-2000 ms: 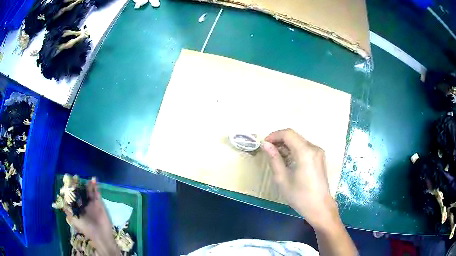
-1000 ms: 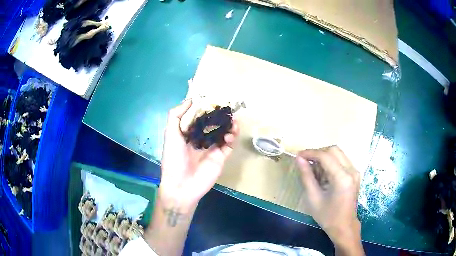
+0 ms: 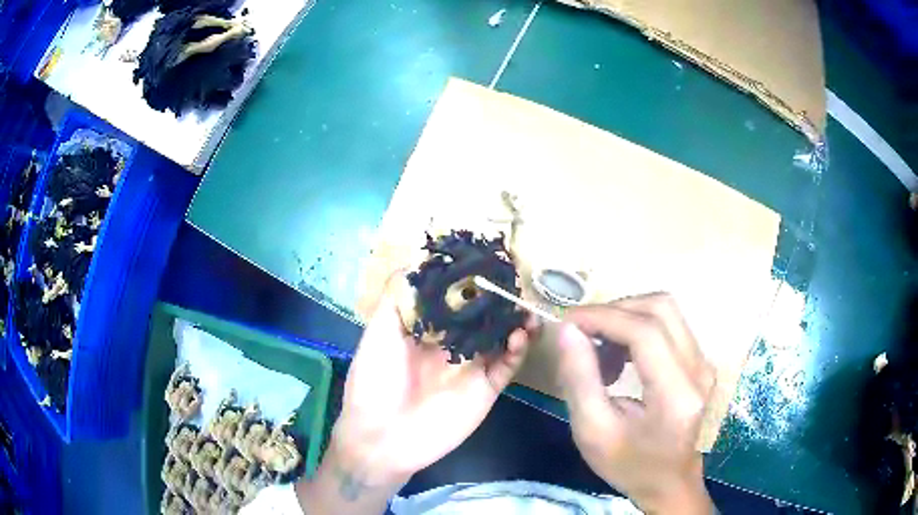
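Note:
My left hand [image 3: 413,402] holds a large black, ragged-edged figure piece [image 3: 453,327] with a beige centre that has a dark hole. A thin beige part sticks up from its far side. My right hand [image 3: 639,402] holds a thin pale applicator stick [image 3: 523,302] between thumb and fingers. The stick's tip is at the hole's rim; whether it touches is hard to tell. A small oval dish [image 3: 560,287] stands on the tan cardboard sheet [image 3: 644,221], just right of the black piece.
A green tray [image 3: 320,392] at lower left holds rows of beige parts [image 3: 206,453] and a whitish liner. A blue crate [image 3: 116,302] holds black-and-beige parts. A black piece [image 3: 191,65] lies on a white surface at upper left. Brown cardboard [image 3: 745,50] lies at the back. Dark parts are at the right edge.
My left hand came from the green tray with the black piece and has turned it so its holed centre faces up. My right hand moved the stick from the dish to the hole.

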